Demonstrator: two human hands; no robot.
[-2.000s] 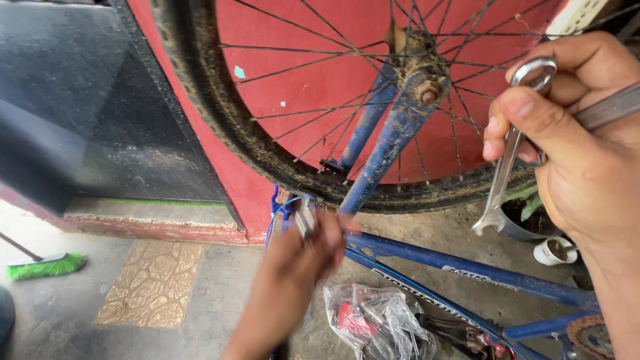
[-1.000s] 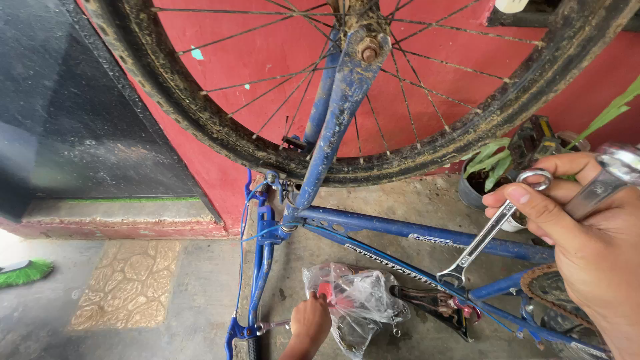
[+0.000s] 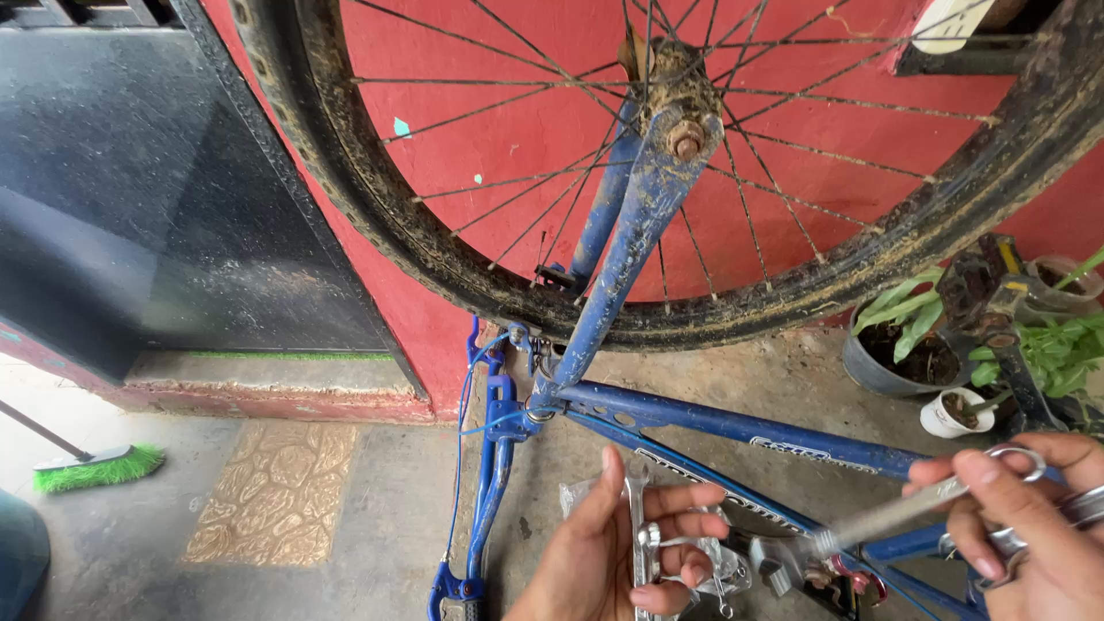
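My left hand (image 3: pixel 625 543), palm up at the lower middle, holds small combination wrenches (image 3: pixel 640 543) across its half-curled fingers. At the lower right, my right hand (image 3: pixel 1018 509) grips a combination wrench (image 3: pixel 906 511) by its ring end, its open jaw pointing left and blurred; a second metal tool (image 3: pixel 1082 509) lies in the same hand. Behind both hands stands an upside-down bicycle with a blue frame (image 3: pixel 733 423). Its muddy front wheel (image 3: pixel 414 267) is up, held in the blue fork (image 3: pixel 634 233) by a rusty axle nut (image 3: pixel 686 142). A clear plastic bag (image 3: pixel 733 569) is partly hidden behind my left hand.
Handlebars with blue brake levers (image 3: pixel 453 586) rest low at the centre. Potted plants (image 3: pixel 901 354) and a small white cup (image 3: pixel 953 418) stand at right by the red wall (image 3: pixel 535 112). A dark door (image 3: pixel 198 198) and a green-bristled broom (image 3: pixel 103 470) are at left.
My left hand has come up from the plastic bag on the floor and now shows wrenches in it. My right hand still holds its wrench, now swung to point left.
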